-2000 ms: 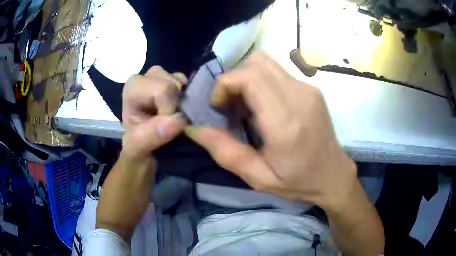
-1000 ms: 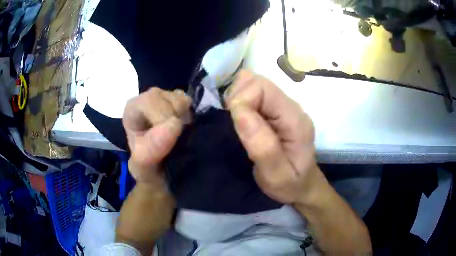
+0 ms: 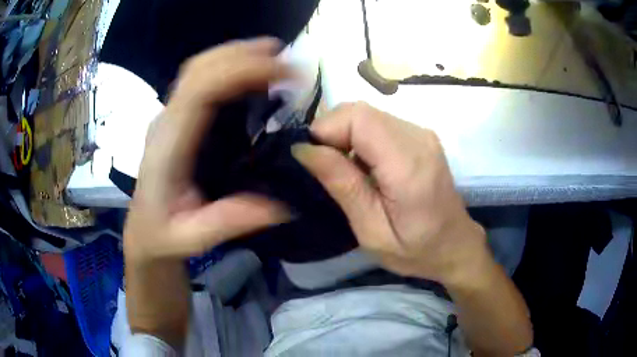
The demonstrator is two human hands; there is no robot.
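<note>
A black fabric panel hangs over the table's front edge toward the lap, and more of it lies on the table behind. A small white piece shows at its upper part. My right hand pinches the black fabric's edge between thumb and fingers. My left hand is blurred, with thumb and fingers spread wide around the fabric's left side; no pinch shows. A pale strip shows at the fabric's lower end.
The yellowish machine bed plate is at the upper right, with grey metal snips or tweezers on it. The white tabletop ends in a front edge. A brown taped surface, yellow loop and blue basket are at left.
My left hand has let go of its pinch, opened and moved up and left. My right hand still pinches the fabric. The grey-lilac patch between the hands has mostly given way to black cloth.
</note>
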